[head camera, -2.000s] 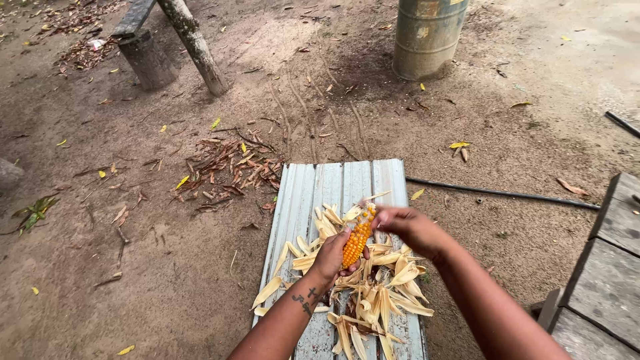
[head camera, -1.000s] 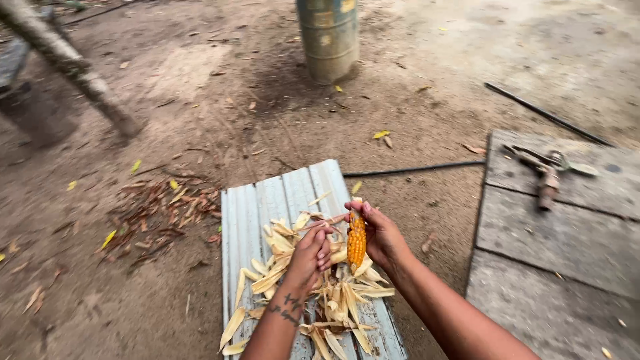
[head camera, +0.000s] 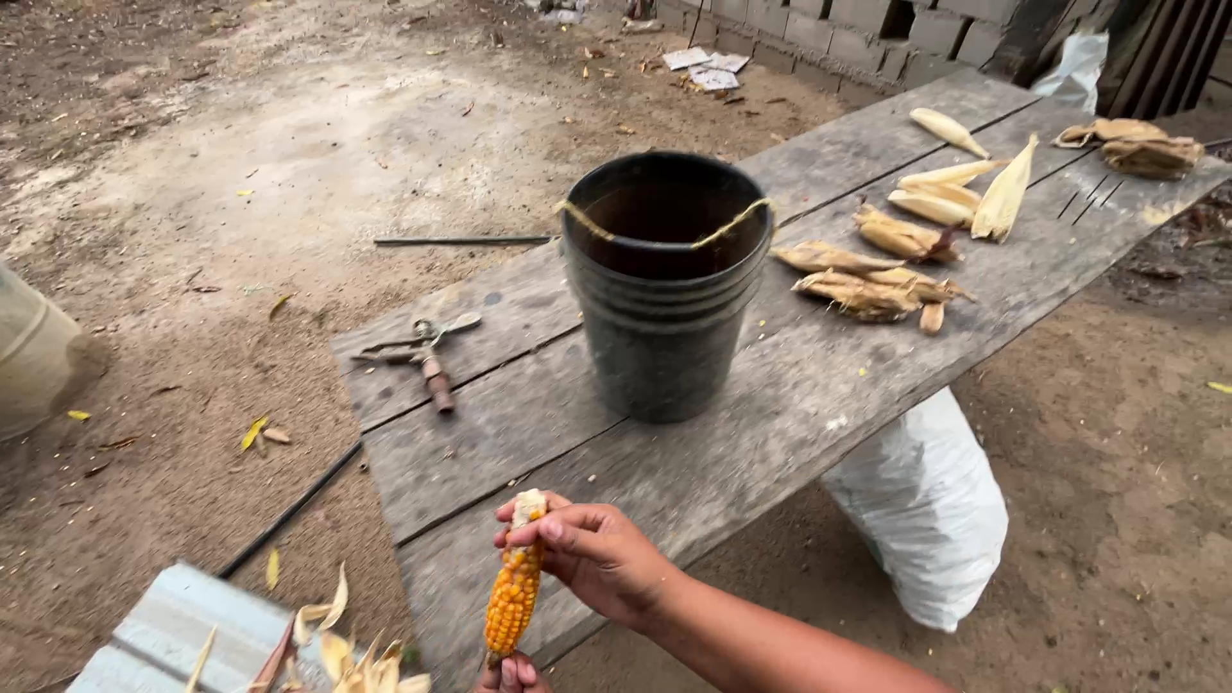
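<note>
An ear of dried orange corn (head camera: 513, 597) stands nearly upright between my hands, with a pale stretch of bare cob at its top. My right hand (head camera: 597, 553) pinches that upper part between thumb and fingers. At the bottom edge of the view, the fingertips of my left hand (head camera: 512, 676) touch the stem end; the rest of that hand is out of view. Behind the ear, a dark plastic bucket (head camera: 659, 337) with a rope handle stands on the wooden table. Loose corn husks (head camera: 371, 669) lie on the corrugated metal sheet (head camera: 192, 616) at lower left.
On the plank table (head camera: 770, 414) are a rusty metal tool (head camera: 430, 361) left of the bucket and several husked-over corn ears (head camera: 857, 294) to its right. A white sack (head camera: 924, 510) stands beneath the table. A black hose (head camera: 294, 508) crosses the ground near a drum (head camera: 34, 356).
The view has swung far to the right, bringing in the bucket. The corn ear, held in my left hand two seconds ago, is now gripped at its top by my right hand.
</note>
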